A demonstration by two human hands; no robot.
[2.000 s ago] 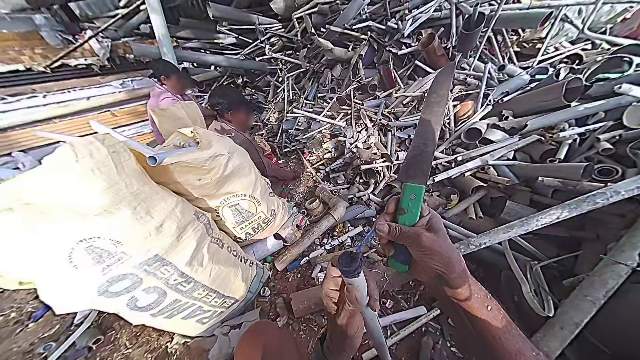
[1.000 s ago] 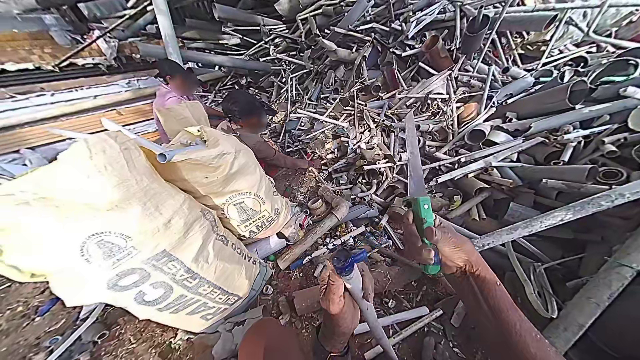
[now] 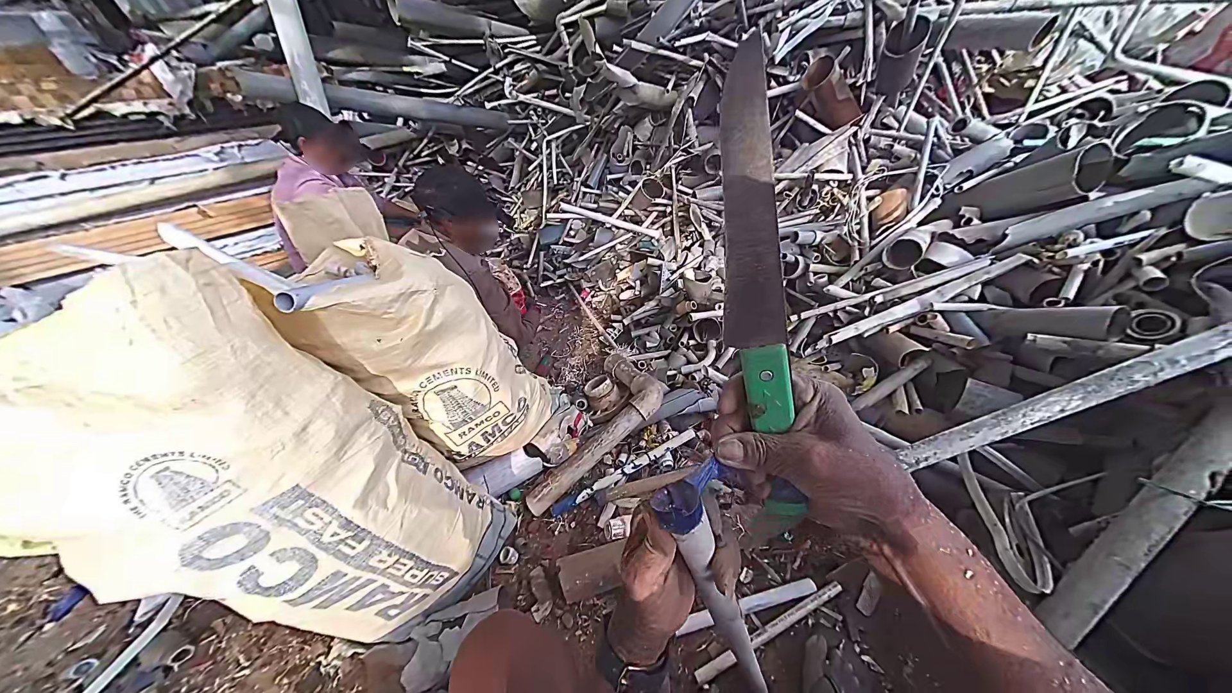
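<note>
My right hand (image 3: 818,448) grips the green handle of a large knife (image 3: 754,212), whose broad dark blade points up. Its thumb and a finger also pinch a strip of blue material (image 3: 710,474) at the top of a grey plastic pipe (image 3: 717,597). The pipe slants down to the bottom edge, its upper end wrapped in blue. Just below that end my left hand (image 3: 659,587) is closed around the pipe, a dark band on its wrist.
Two people (image 3: 322,178) (image 3: 472,241) sit at the left beyond large cement sacks (image 3: 241,462). Scrap pipes (image 3: 1039,183) are heaped behind and to the right. A long grey pipe (image 3: 1078,395) slants in from the right; cut pieces (image 3: 770,626) lie on the ground below.
The right hand has come down and left to the pipe's blue-wrapped end since one second ago, and now pinches the blue strip. The knife has stayed in that hand throughout.
</note>
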